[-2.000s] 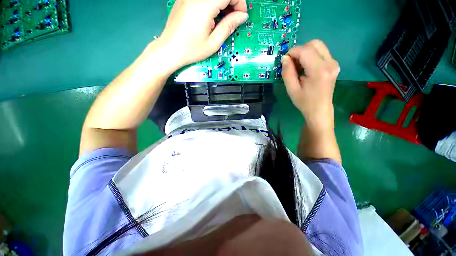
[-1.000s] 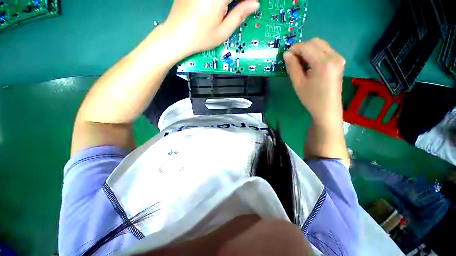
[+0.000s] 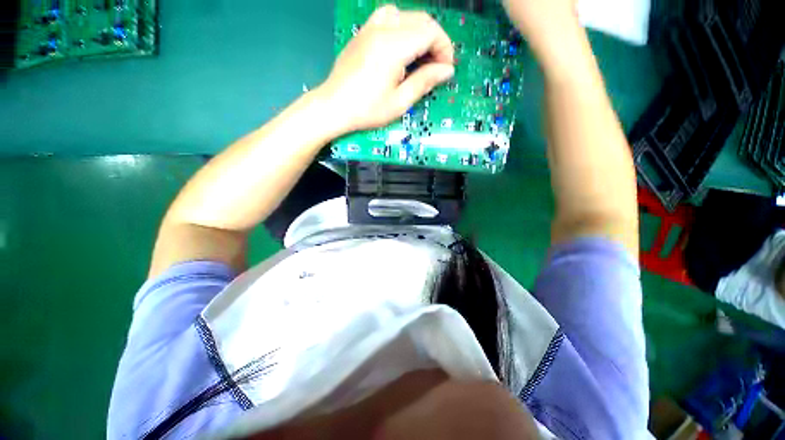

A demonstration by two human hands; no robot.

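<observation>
The green circuit board panel lies at the front edge of the bench, dotted with blue, black and tiny red parts. The black board holder sticks out under it towards me, its oval slot showing. My left hand is over the left part of the panel, thumb and fingers curled close together; whether they hold a small part cannot be told. My right hand is at the top edge of the picture, beyond the panel's right side, with its fingers cut off.
Stacked board panels lie at the upper left. A white paper or tray is at the top right. Black spare holders stand at the right edge of the bench. Below are a red stool, another person's sleeve and a blue bin.
My right hand has moved from the panel's lower right edge up and away to the top of the picture. The view has shifted, showing the white paper. My left hand stays over the panel.
</observation>
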